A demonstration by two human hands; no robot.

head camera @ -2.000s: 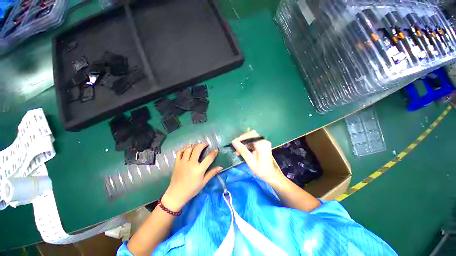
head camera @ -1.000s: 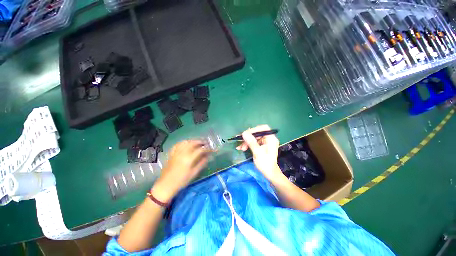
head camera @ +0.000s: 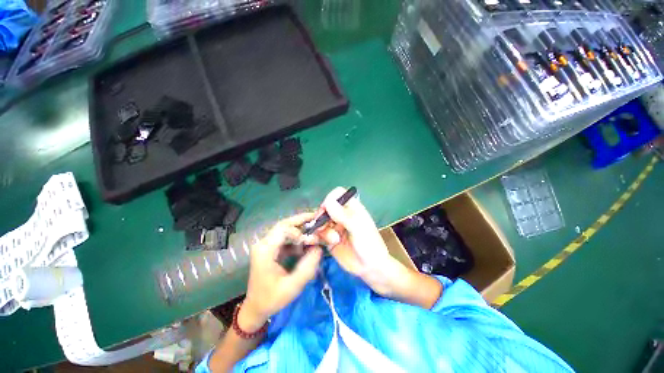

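Note:
My left hand point(head camera: 271, 275) holds a small dark part point(head camera: 293, 252) between thumb and fingers near the bench edge; it is blurred and mostly hidden. My right hand point(head camera: 362, 246) grips a slim black pen-like tool point(head camera: 336, 206), its tip end down at my left fingers. A clear strip point(head camera: 191, 272) with a row of pale slivers lies on the green bench, its right end behind my hands. Loose black plastic parts lie in a pile point(head camera: 198, 204) and a smaller group point(head camera: 263, 163) between the strip and the tray.
A black two-compartment tray point(head camera: 266, 73) holds parts in its left side. Stacked clear blister trays point(head camera: 466, 109) stand at right. An open carton point(head camera: 489, 248) with dark parts is below the bench edge. A label roll point(head camera: 48, 285) lies at left. A blue sleeve shows at top left.
My left hand has come off the strip and now holds a dark part. One black part has gone from the smaller group. My right hand has brought the tool left to it.

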